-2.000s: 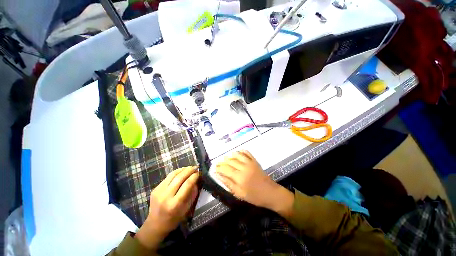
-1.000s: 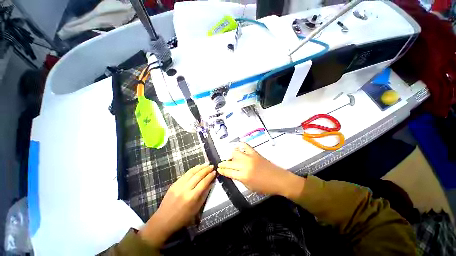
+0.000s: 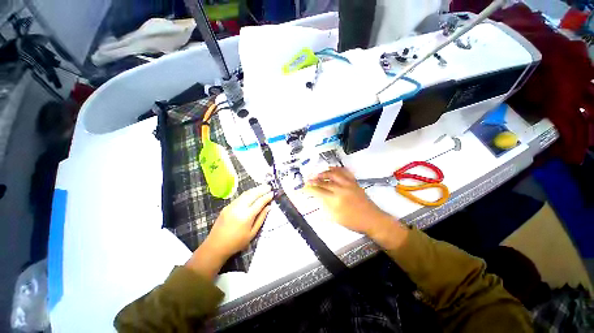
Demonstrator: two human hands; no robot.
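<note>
A plaid fabric panel (image 3: pixel 195 175) with dark edges lies on the table left of the needle area. A black strip (image 3: pixel 306 232) runs from the presser foot (image 3: pixel 273 182) over the table's front edge. My left hand (image 3: pixel 238 224) holds the panel's right edge, fingertips beside the strip just in front of the foot. My right hand (image 3: pixel 345 203) is right of the strip, fingers bent low over the table near the needle; its fingertips do not touch the strip, and whether they hold anything is unclear.
The white sewing machine (image 3: pixel 391 71) stands behind. Scissors (image 3: pixel 417 184) with red and orange loops lie right of my right hand. A lime-green piece (image 3: pixel 217 170) hangs over the panel. A yellow item (image 3: pixel 505 140) is at the right end. A grey lamp arm (image 3: pixel 212 42) rises at the left.
The plaid panel has fed away from me, and its near end now shows on the table. My left hand has moved forward to the foot; my right hand has left the strip and moved forward-right.
</note>
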